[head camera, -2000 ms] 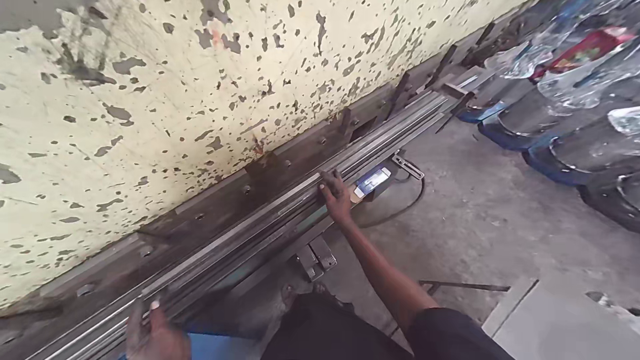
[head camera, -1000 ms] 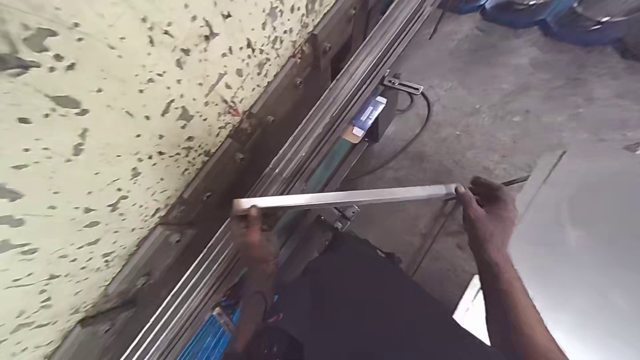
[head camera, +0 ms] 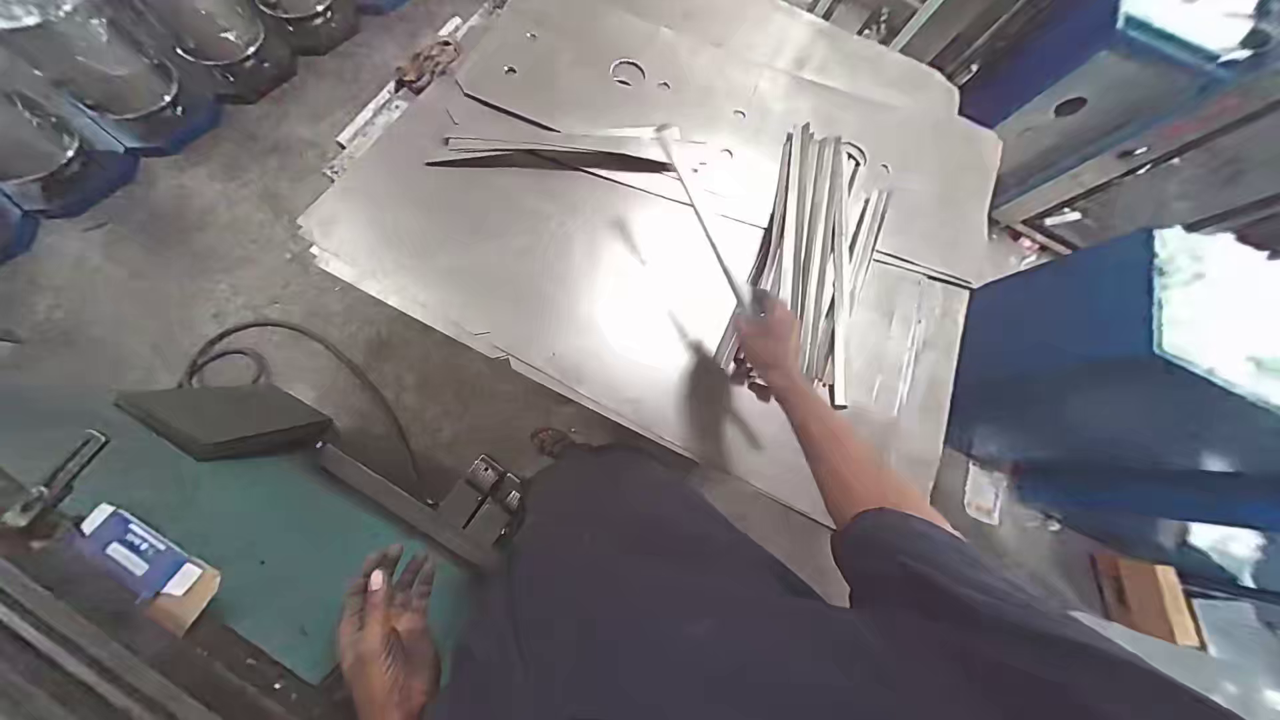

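My right hand (head camera: 768, 335) grips one end of a thin metal strip (head camera: 708, 228), which slants up and left above large sheets of metal (head camera: 480, 240). Beside that hand lies a loose bundle of similar metal strips (head camera: 815, 230), partly under it. A few more strips (head camera: 560, 148) rest farther back on the sheets. Low in the view, my left hand (head camera: 390, 630) is held palm up with fingers apart and nothing in it, over the green surface (head camera: 270, 540) of the machine. A blue and white box (head camera: 140, 555) lies left of it.
A foot pedal (head camera: 482, 495) and a curved cable (head camera: 350, 360) are near the machine. Plastic-wrapped round containers (head camera: 110, 60) stand at the upper left. Blue machines or cabinets (head camera: 1070, 350) line the right side. A cardboard piece (head camera: 1145, 600) sits at the lower right.
The view has swung right to the metal sheets. A second ago both hands held a strip by its ends; now only my right hand holds one, and my left hand is off it.
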